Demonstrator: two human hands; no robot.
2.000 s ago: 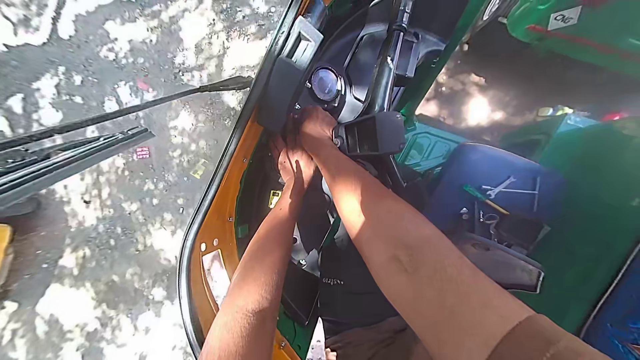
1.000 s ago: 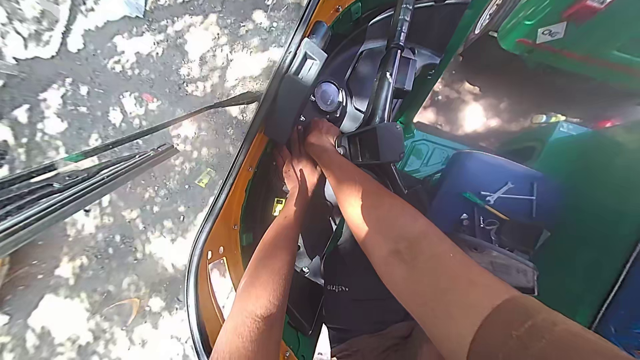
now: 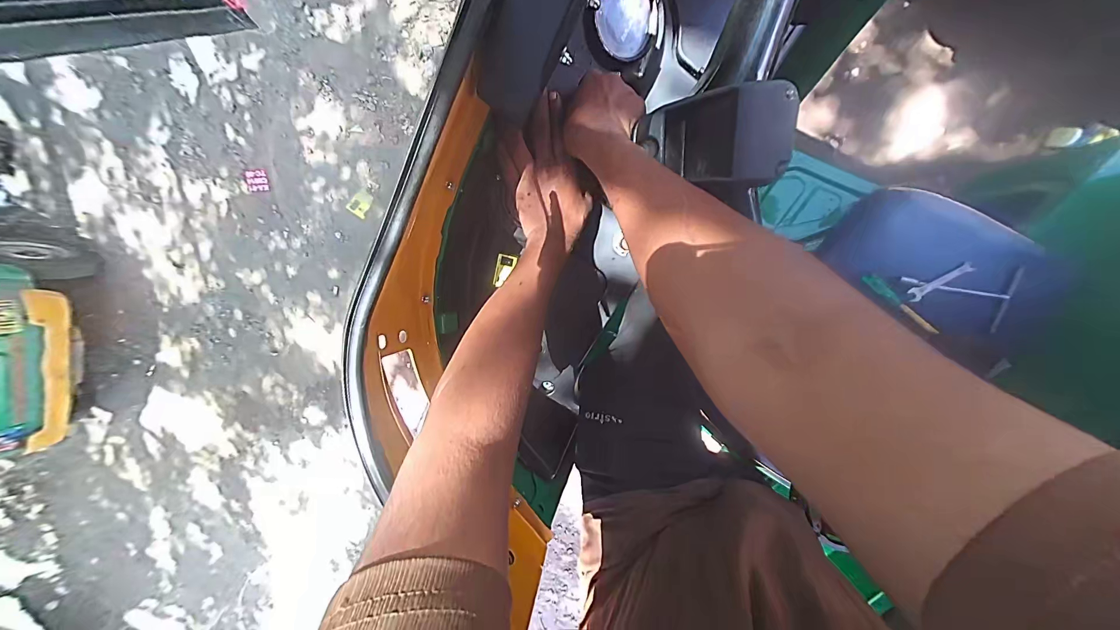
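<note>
Both of my hands reach into the open front of an auto rickshaw, against the underside of its black dashboard panel (image 3: 523,57). My left hand (image 3: 551,188) has its fingers extended up behind the panel's lower edge; the fingertips are partly hidden. Beside it, touching or nearly so, my right hand (image 3: 605,109) has its fingers curled; whether something is inside them cannot be seen. Just above the right hand is a round gauge (image 3: 625,26). A black box-like housing (image 3: 739,131) sits to the right of that hand.
An orange body frame (image 3: 420,254) with a black rubber edge runs along the left. On a blue seat (image 3: 927,227) at right lie a wrench (image 3: 941,283) and a screwdriver (image 3: 899,304). Part of another green and yellow vehicle (image 3: 39,359) shows at far left.
The view has shifted, and the wiper at left is now mostly out of frame. Both hands remain at the lower edge of the dashboard panel.
</note>
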